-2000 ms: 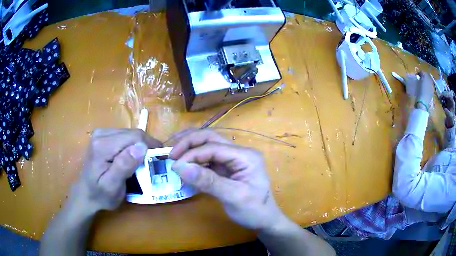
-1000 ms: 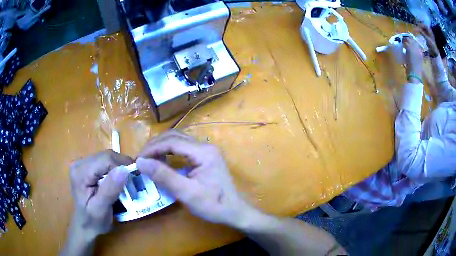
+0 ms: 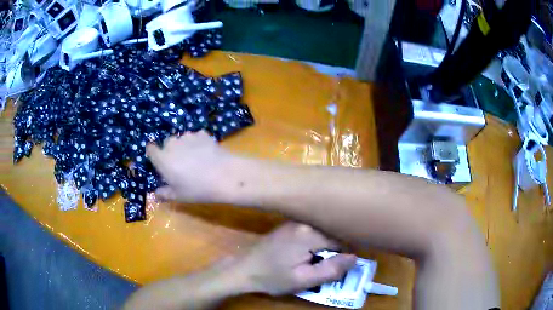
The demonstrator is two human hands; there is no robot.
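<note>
My left hand (image 3: 291,260) holds the white housing (image 3: 358,284) near the table's front edge. The housing has printed lettering along its lower edge and one white arm pointing right; my fingers cover part of its window. My right arm crosses above my left hand to the left. My right hand (image 3: 188,166) is at the right front side of the pile of black button pads (image 3: 103,115). Its fingertips are among the pads, and I cannot tell whether it grips one.
A stock of white housings (image 3: 115,24) lies behind the pile. The silver screw feeder (image 3: 439,124) stands at the right, with the black electric screwdriver (image 3: 479,51) above it. More white housings (image 3: 533,160) are at the far right. The table (image 3: 285,91) has orange-brown sheeting.
The view has turned left. My right hand has let go of the housing and reached left to the pad pile. My left hand still holds the housing.
</note>
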